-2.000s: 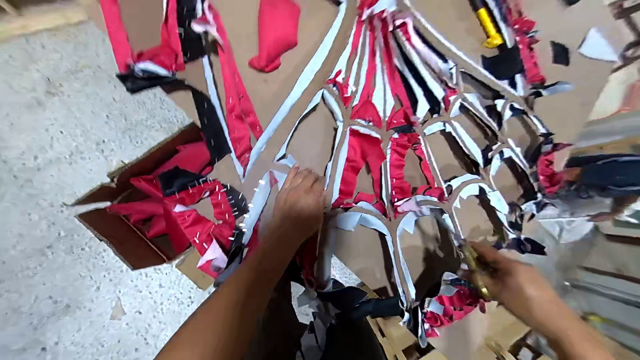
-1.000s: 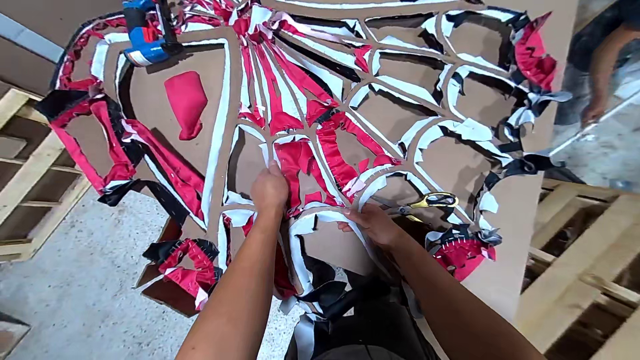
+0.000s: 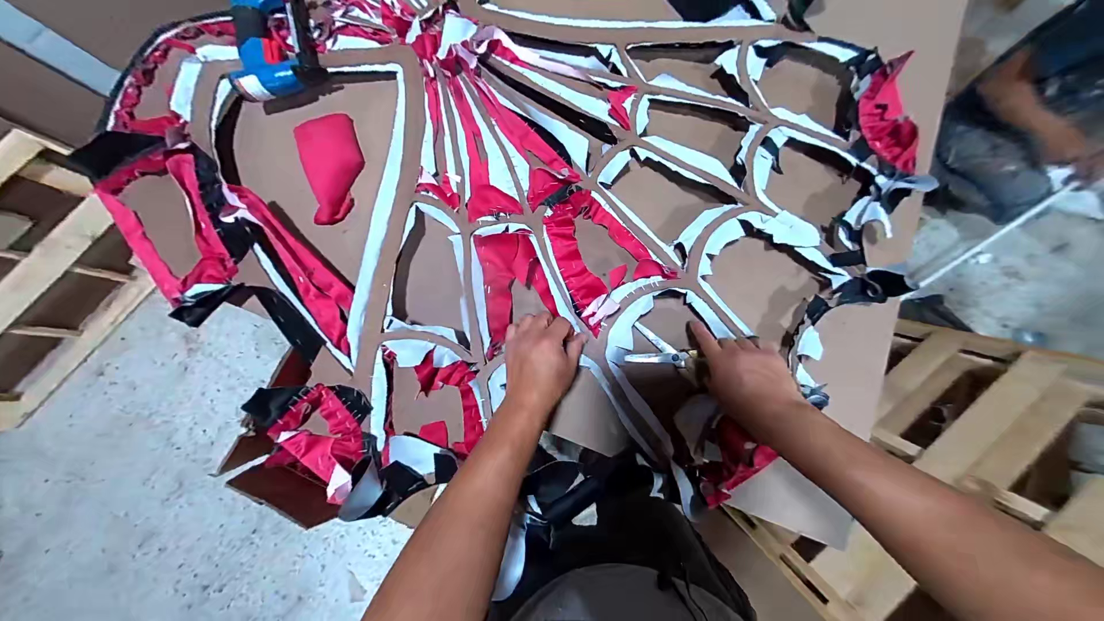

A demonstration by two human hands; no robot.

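A web-like frame of flat brown strips [image 3: 405,207], edged with white, red and black fabric, lies over a brown board. My left hand [image 3: 542,358] rests on the frame just below a strip of red fabric [image 3: 496,285], its fingers bent; whether it pinches fabric cannot be told. My right hand [image 3: 746,375] is around the handles of a pair of scissors [image 3: 660,357], whose parted blades point left inside a rounded cell. Loops of red and black fabric [image 3: 319,435] hang at the lower left edge. A red fabric piece [image 3: 329,168] lies on the board.
A blue power tool [image 3: 272,52] lies at the upper left of the frame. Wooden pallets [image 3: 975,414] are at the right and far left [image 3: 52,276]. Below the left edge an open cardboard box [image 3: 289,492] stands on the floor. Another person's arm [image 3: 1035,112] shows at upper right, near a thin white rod [image 3: 992,237].
The scissors lay on the frame right of my right hand a second ago; now that hand has them. My left hand stays on the frame near the red strip.
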